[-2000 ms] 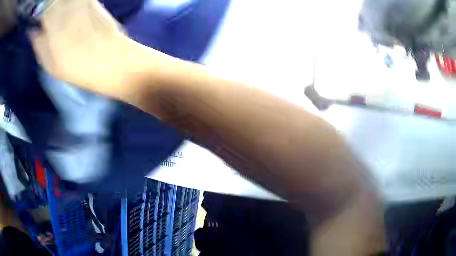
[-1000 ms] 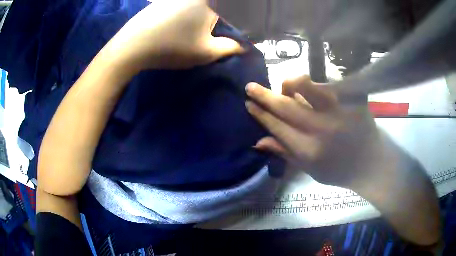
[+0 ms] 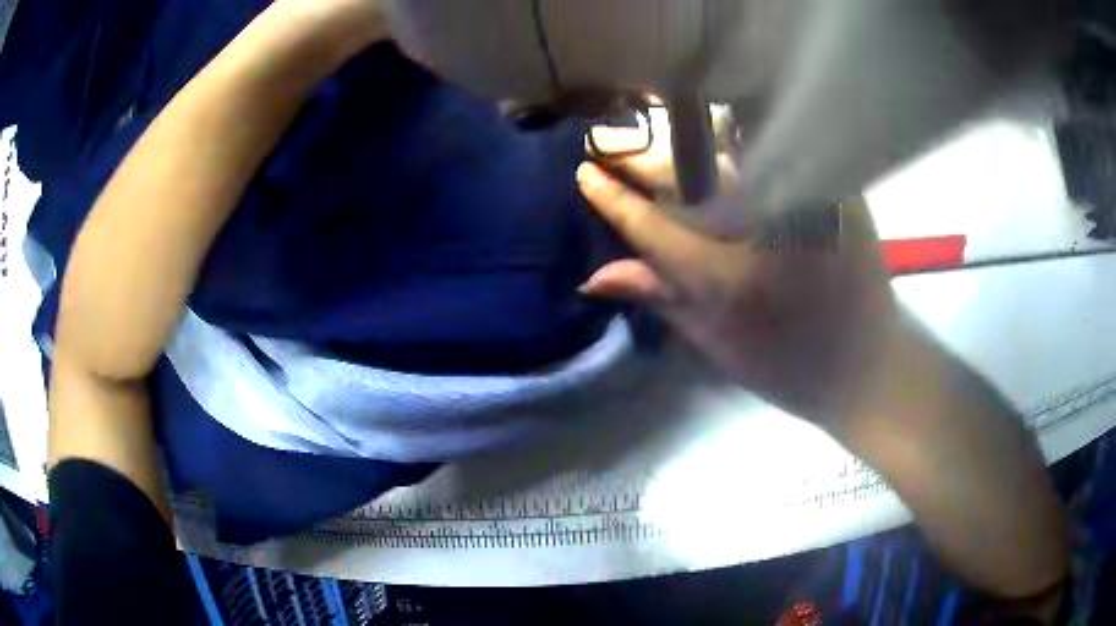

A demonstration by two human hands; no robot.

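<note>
A navy garment piece [image 3: 416, 232] lies over the left and middle of the machine table. A pale grey-blue fabric strip [image 3: 404, 410] curves along its near side. My right hand [image 3: 759, 294] rests at the cloth's right edge, fingers spread, fingertips on or beside the navy cloth below the needle area. The machine head [image 3: 734, 73], grey and blurred, hides part of this hand. My left forearm reaches up over the cloth from the left; my left hand is hidden behind the machine head or cut off by the top edge.
The white table [image 3: 783, 501] has a printed ruler along its front edge. A red tape mark [image 3: 924, 253] lies on the table seam at the right. Blue crates [image 3: 288, 596] show below the table's front edge. A small red thing [image 3: 802, 614] shows at the bottom.
Since one second ago, the pale strip and navy cloth have shifted up and left in view, uncovering more ruler. My left hand has passed out of sight; my right fingers reach nearer the needle area.
</note>
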